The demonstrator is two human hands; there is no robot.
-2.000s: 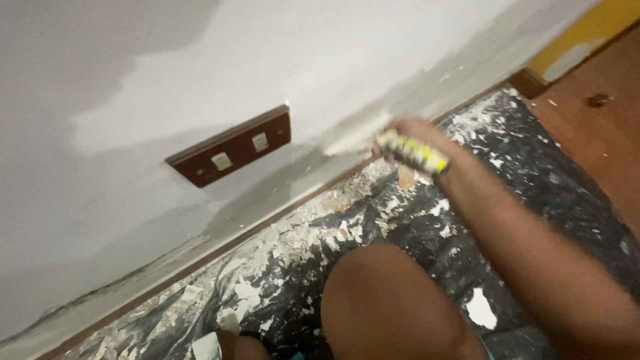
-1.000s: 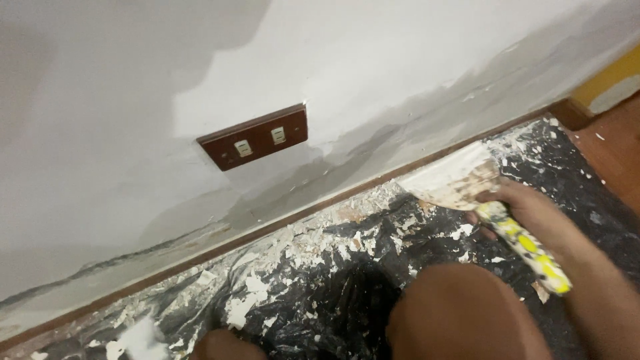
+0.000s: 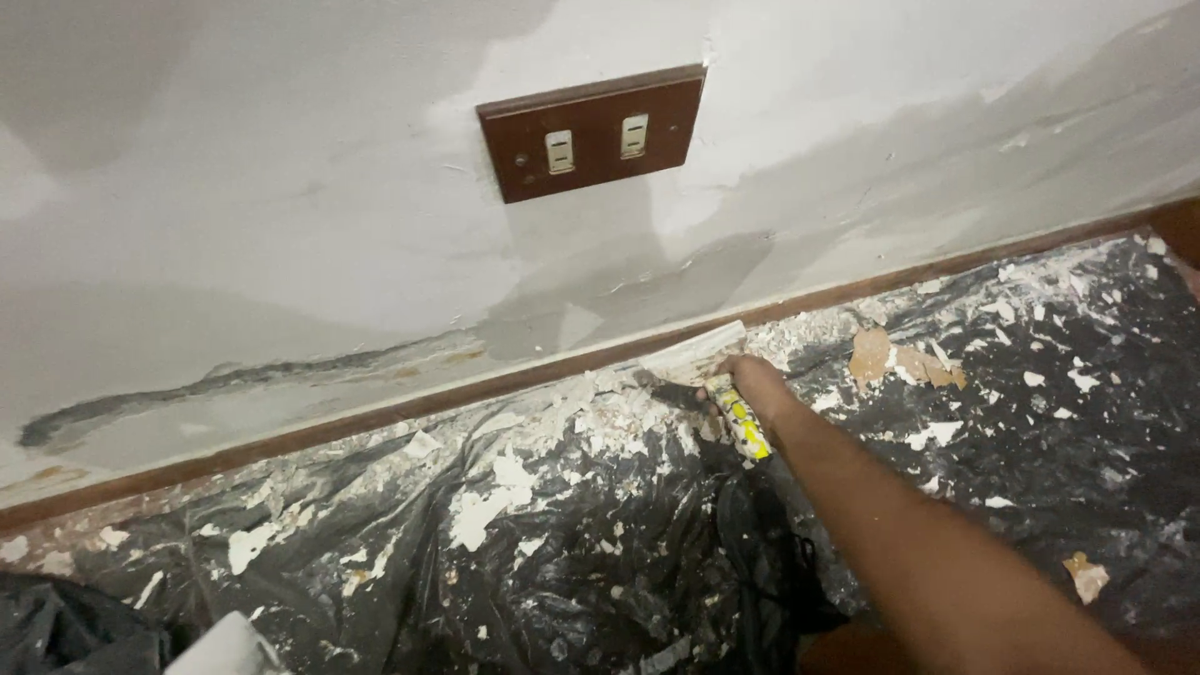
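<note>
My right hand is closed around the yellow, white and black handle of a wide putty knife, right of the middle of the view. Its putty-smeared blade lies low against the wooden baseboard, over paint flakes. Above is the grey and white patched wall, with a dark crack-like streak near its foot at left. A brown outlet plate with two pale sockets sits on the wall above the knife. My left hand is not in view.
Crumpled black plastic sheeting covers the floor along the wall, strewn with white paint flakes and tan pieces. A white object stands at the bottom left. A black shoe is below my right hand.
My right hand has come down from the wall with the putty knife and then moved left along the baseboard. The view has shifted.
</note>
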